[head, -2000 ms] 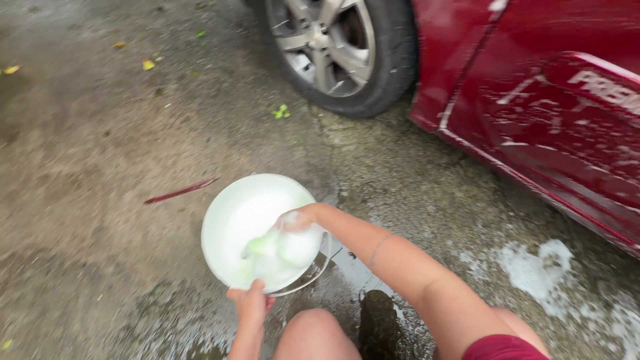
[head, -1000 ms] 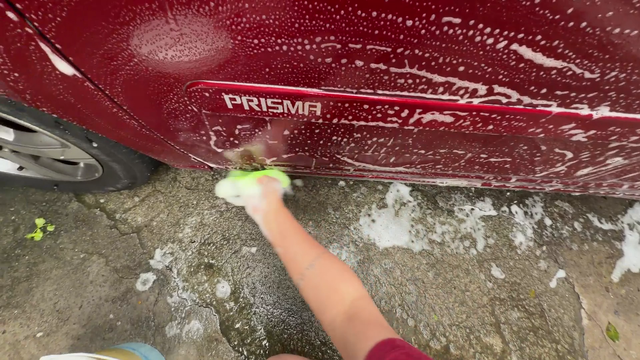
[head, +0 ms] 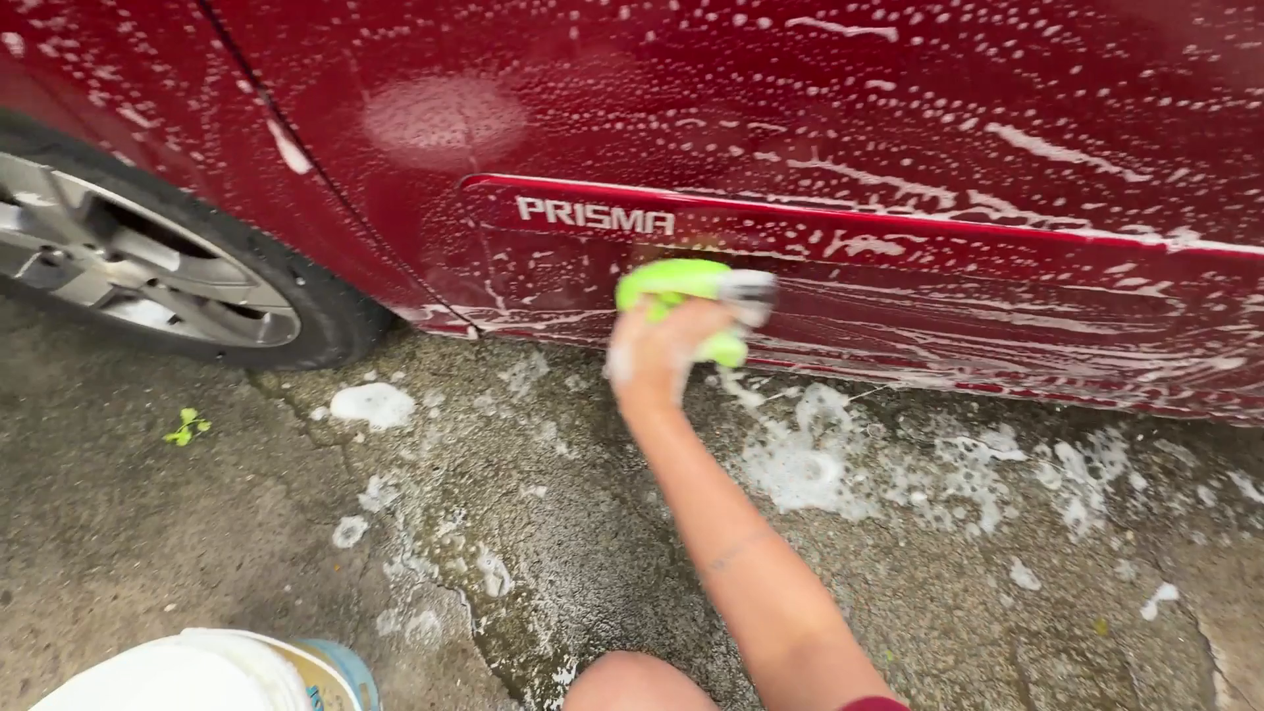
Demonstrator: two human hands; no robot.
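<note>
My right hand (head: 660, 351) grips a soapy lime-green sponge or cloth (head: 681, 283) and presses it against the lower part of a red car door (head: 879, 286), just below the raised letters "PRISMA" (head: 596, 215). White suds coat one end of the green thing, which is blurred. Streaks and drops of foam cover the door. At the lower left, a white plastic bucket (head: 168, 676) stands on the ground, cut off by the frame's edge. My left hand is out of view.
The car's wheel (head: 128, 259), with a black tyre and silver alloy rim, stands at the left. Patches of foam (head: 810, 464) lie on the wet, cracked concrete (head: 553, 533) below the door. A small green sprig (head: 186, 427) lies near the tyre. My knee shows at the bottom.
Two seconds ago both hands were at the bucket, my right one inside it. The view then swung to the door. Since one second ago, my right hand has moved right and up along the door.
</note>
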